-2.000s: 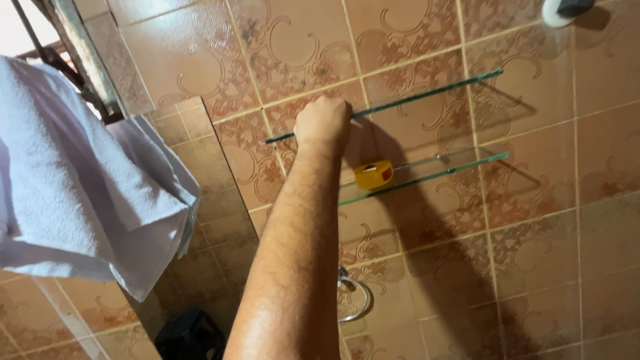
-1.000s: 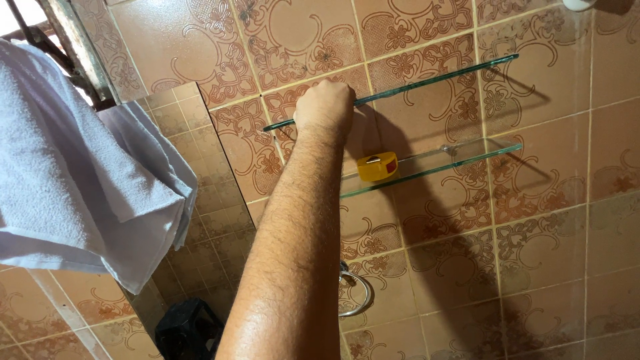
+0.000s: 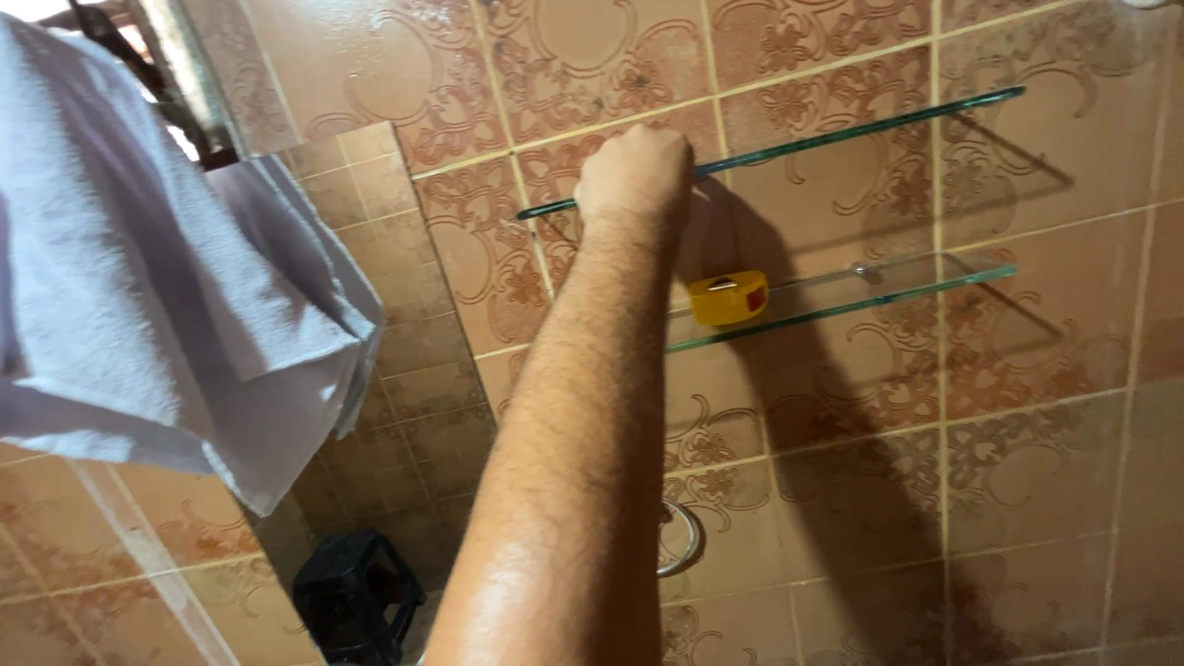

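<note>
My left hand (image 3: 636, 180) is closed like a fist at the left part of the upper glass shelf (image 3: 860, 134), its back toward me. The shelf's edge shows on both sides of it. My fingertips are hidden, so whether they grip the shelf or another thing cannot be told. Below and to the right of the hand, a yellow container (image 3: 730, 298) with a red patch rests on the lower glass shelf (image 3: 934, 282). The forearm covers the left end of that lower shelf. My right hand is out of view.
White towels (image 3: 102, 277) hang at the left, in front of a wall mirror (image 3: 435, 370). A black plastic stool (image 3: 351, 592) shows in the mirror. A metal towel ring (image 3: 689, 541) sits below the shelves, right beside the forearm. Patterned brown tiles (image 3: 851, 499) cover the wall.
The view has shifted and come slightly closer to the shelves. My left hand stays at the same part of the upper shelf, and the yellow container has not moved.
</note>
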